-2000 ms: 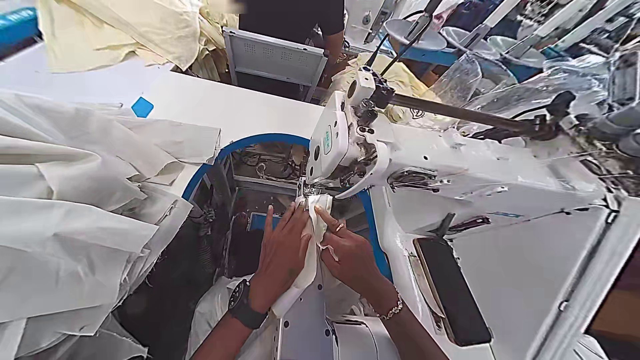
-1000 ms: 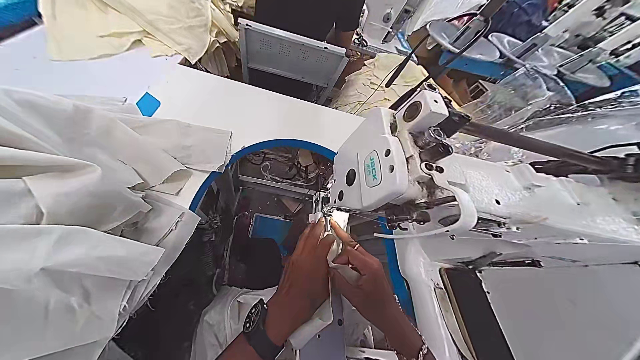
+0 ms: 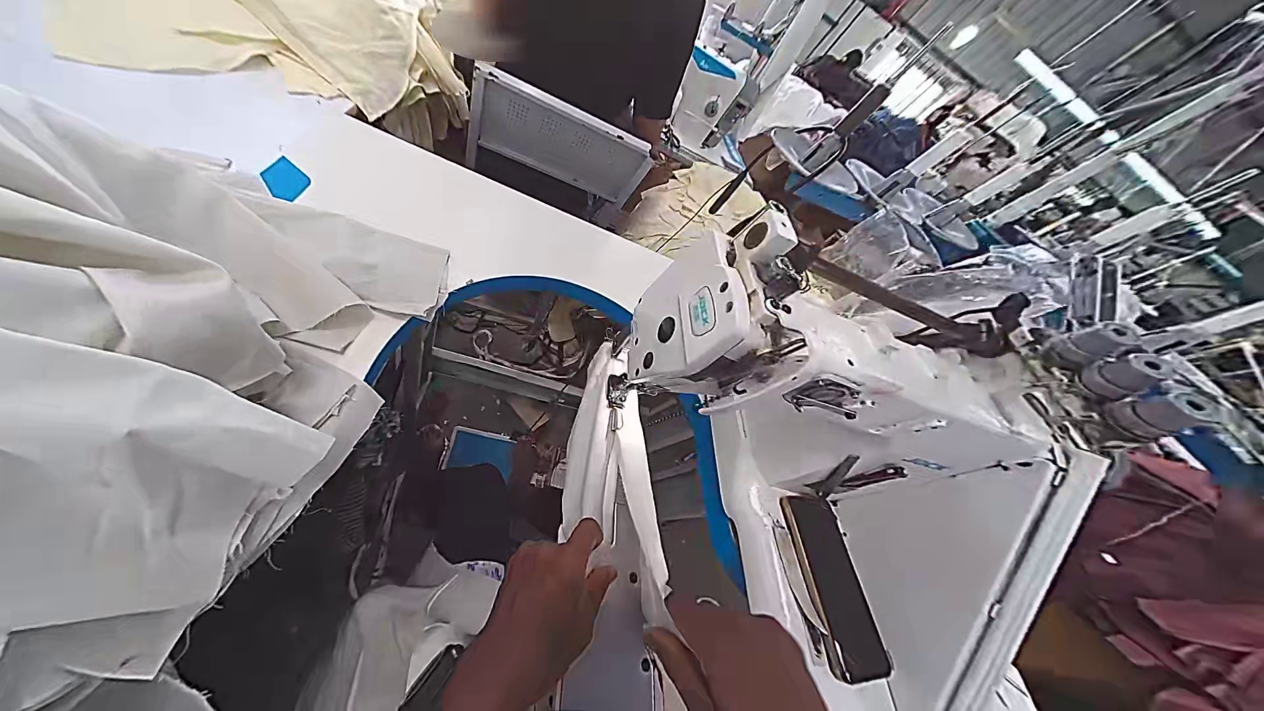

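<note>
White fabric (image 3: 592, 464) runs lengthwise under the presser foot (image 3: 618, 391) of a white Jack sewing machine (image 3: 696, 311). Below the foot, my left hand (image 3: 553, 602) is closed on the fabric's left side, with thumb and forefinger near its edge. My right hand (image 3: 726, 652) grips the lower end of the right-hand strip, close to the bottom of the view. Both hands are on the near side of the needle area, apart from each other. The fabric's lowest part is hidden behind the hands.
A large pile of white cloth (image 3: 148, 415) covers the left of the white table (image 3: 415, 207). A smartphone (image 3: 837, 590) lies on the machine at right. Across the table are a co-worker's dark-clothed torso (image 3: 602, 49) and cream cloth (image 3: 336, 49). A blue-rimmed cutout (image 3: 533, 284) surrounds the sewing area.
Both hands have moved from beside the presser foot down toward me, and now hold the fabric farther from the needle. More of the fabric shows between hands and foot.
</note>
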